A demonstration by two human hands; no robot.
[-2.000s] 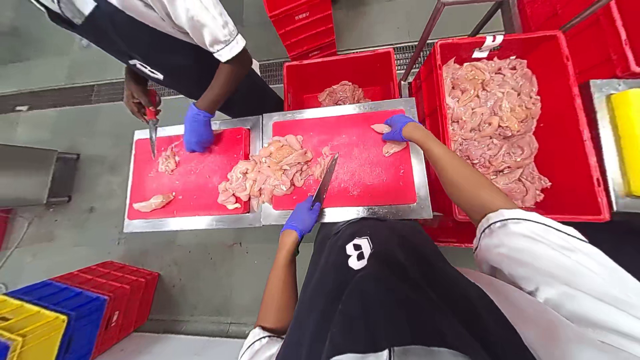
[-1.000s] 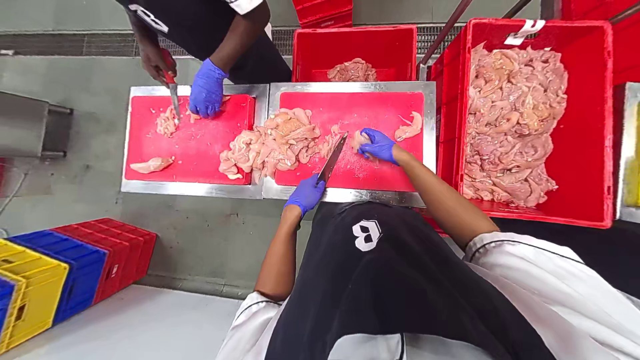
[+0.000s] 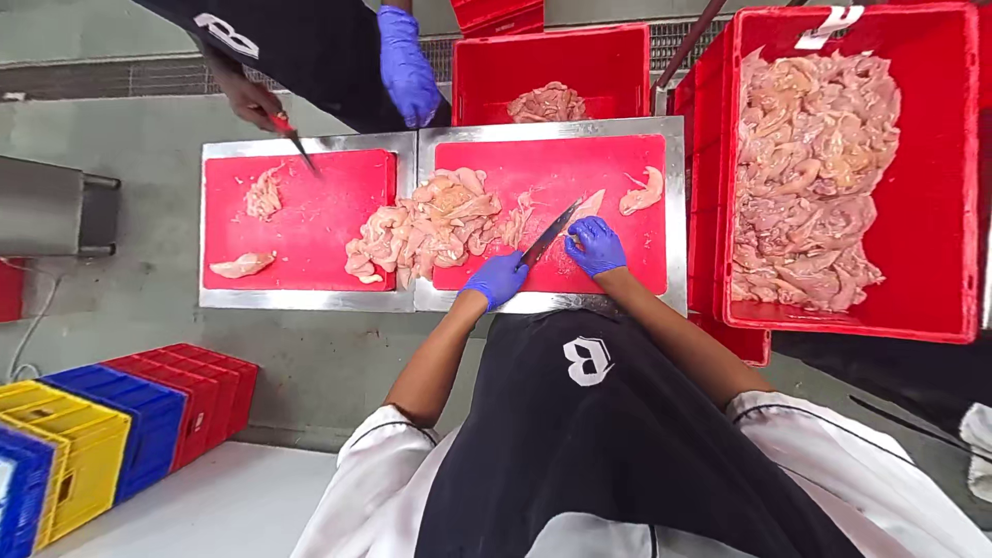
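My left hand [image 3: 497, 279], in a blue glove, grips the handle of a knife [image 3: 552, 232] whose blade points up and right over the red cutting board [image 3: 480, 155]. The blade lies beside a strip of raw chicken [image 3: 590, 204]. My right hand [image 3: 597, 246], gloved too, has its fingers curled at the strip's lower end, pressing or pinching it. Small trimmings [image 3: 518, 222] lie left of the blade. A large pile of raw chicken pieces [image 3: 446, 221] spans both boards. Another chicken piece [image 3: 643, 192] rests at the right side of my board.
Across the table, a co-worker's bare hand [image 3: 252, 102] holds a red-handled knife [image 3: 298, 143] over the left board [image 3: 333, 178]; their gloved hand [image 3: 409, 74] is raised. Red crates [image 3: 930, 232] [image 3: 612, 77] of chicken stand right and behind. Coloured crates [image 3: 147, 403] sit lower left.
My right hand has moved from the piece at the board's right side to a strip by the knife. The co-worker's gloved hand has lifted off their board.
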